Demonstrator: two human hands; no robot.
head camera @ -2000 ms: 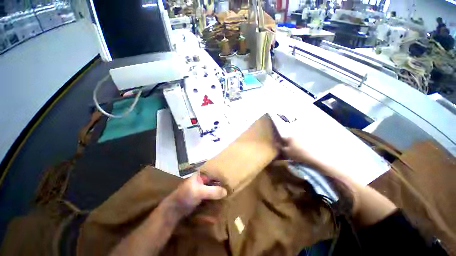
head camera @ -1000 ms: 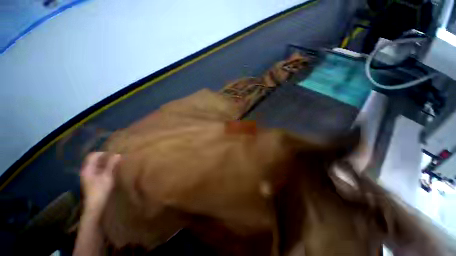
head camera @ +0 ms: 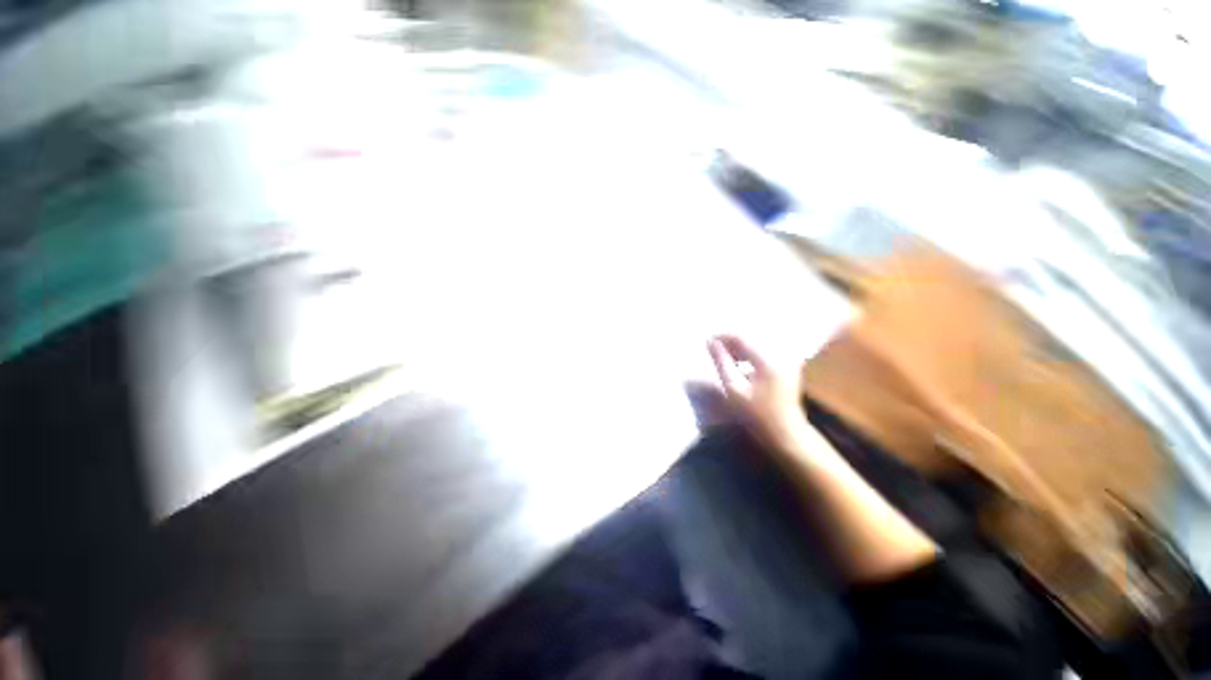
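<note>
The frame is strongly blurred. My right hand (head camera: 752, 385) is over the near right edge of the white machine table (head camera: 571, 319), fingers apart, with nothing seen in it. My left hand (head camera: 19, 659) shows only as a small blurred patch at the bottom left edge, cut off, so its grip cannot be told. A brown heap of cloth pieces (head camera: 983, 385) lies to the right of my right hand. The sewing machine (head camera: 332, 186) is a washed-out white shape at the upper left.
A green mat (head camera: 86, 259) lies at the left, beyond a dark side surface (head camera: 67, 452). A dark grey surface (head camera: 345, 531) is in front of the white table. A dark rectangular opening (head camera: 752, 189) shows near the table's far right side.
The view has swung back right from the left side. The brown panel both hands were on is gone from in front of me. My right hand shows no cloth now.
</note>
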